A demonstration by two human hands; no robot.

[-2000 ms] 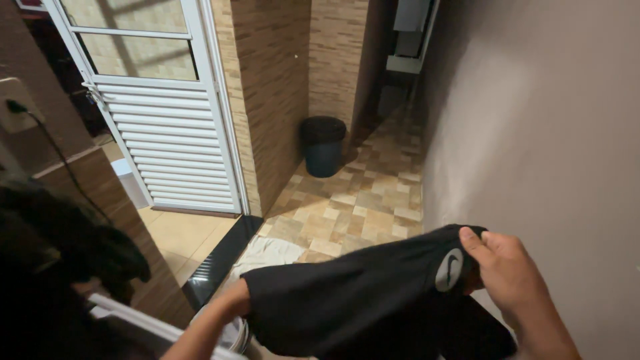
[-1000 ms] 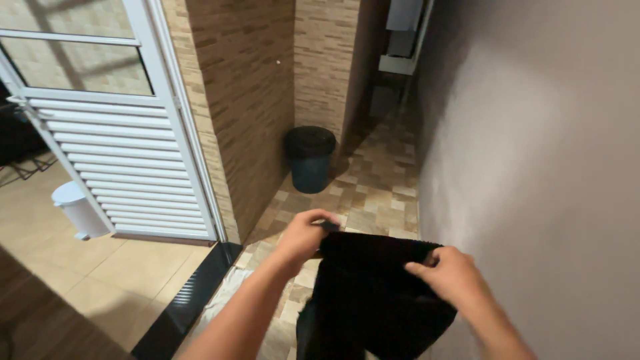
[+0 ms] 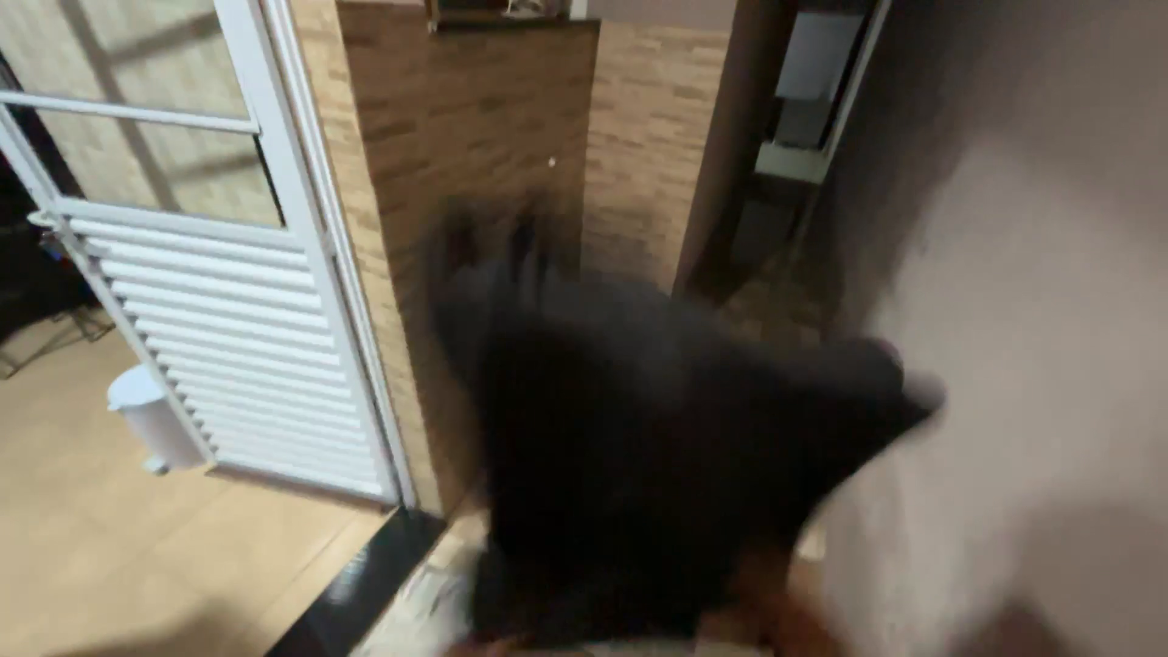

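Note:
A black cloth garment [image 3: 639, 438] fills the middle of the head view, raised and strongly blurred, its upper edge spread in front of the brick-patterned wall. My right hand [image 3: 776, 602] is a blurred patch at the garment's lower right edge, gripping the cloth. Only a thin strip of my left hand [image 3: 497, 646] shows at the bottom of the view, at the garment's lower left edge. The fingers of both hands are hidden or smeared by motion. A small pale patch shows at the garment's right tip; what it is cannot be told.
A white louvred door [image 3: 219, 347] stands at the left, with a white pedal bin [image 3: 155, 420] beside it. A dark stone threshold [image 3: 365, 575] crosses the floor below, next to a pale cloth [image 3: 420, 611]. A plain wall [image 3: 1022, 365] runs close along the right.
The black garment has swung up and now hides the dark bin seen behind it earlier. My hands have gone from the garment's top edge in view to the bottom of the view.

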